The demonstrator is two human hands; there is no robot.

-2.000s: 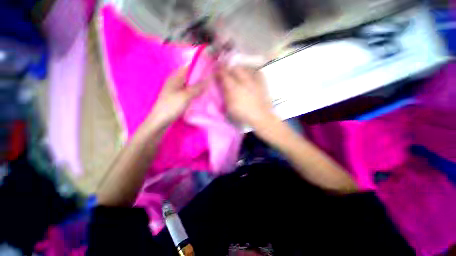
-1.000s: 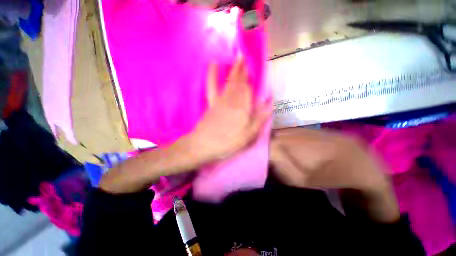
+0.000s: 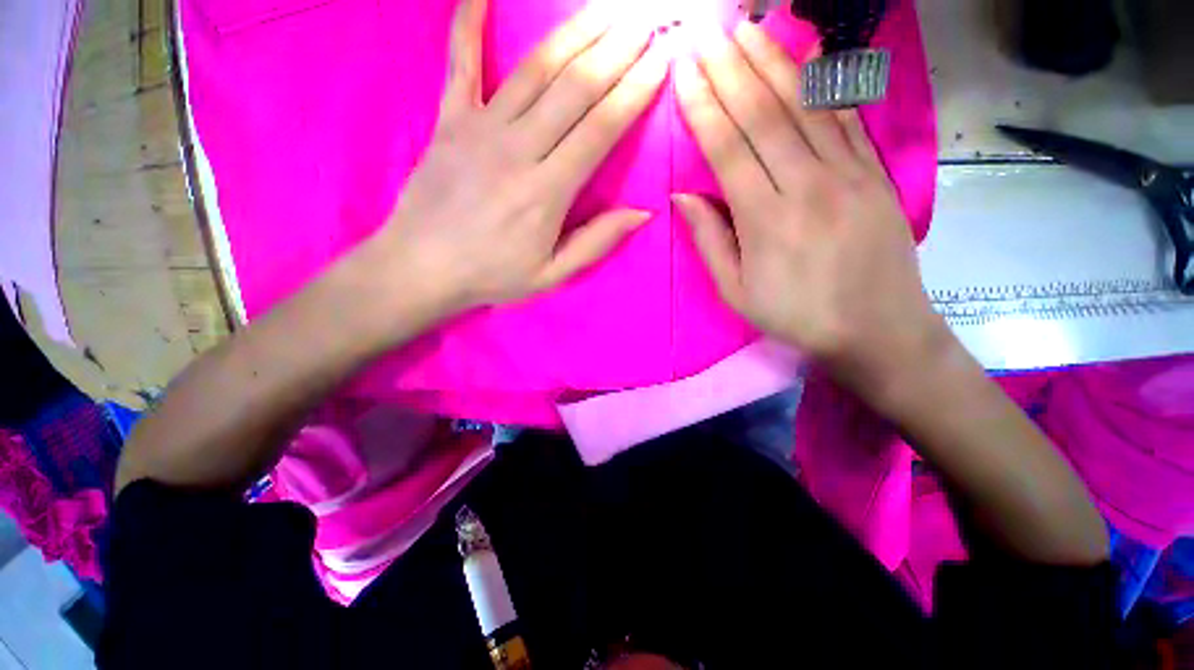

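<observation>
A hot-pink panel (image 3: pixel 609 334) lies spread flat over the machine bed, with a straight seam line running down its middle between my hands. A light-pink piece (image 3: pixel 681 403) shows under its near edge. My left hand (image 3: pixel 504 196) and my right hand (image 3: pixel 799 196) both lie palm down on the panel, fingers spread and pointing to the needle area. Bright lamp glare covers the fingertips and hides the needle. The ridged metal knob (image 3: pixel 846 79) is just above my right hand's fingers.
Black shears (image 3: pixel 1113 164) lie at the right on the white bed by the ruler markings (image 3: pixel 1048 304). A pale-pink strip (image 3: pixel 37 157) hangs at far left over the tan board (image 3: pixel 125 210). Pink pieces (image 3: pixel 380 491) are heaped below the table at left and right (image 3: pixel 1126 445).
The hot-pink panel is now spread wider and flatter to the right. My hands have moved from the near edge and light-pink cloth to lie side by side on the panel, near the needle.
</observation>
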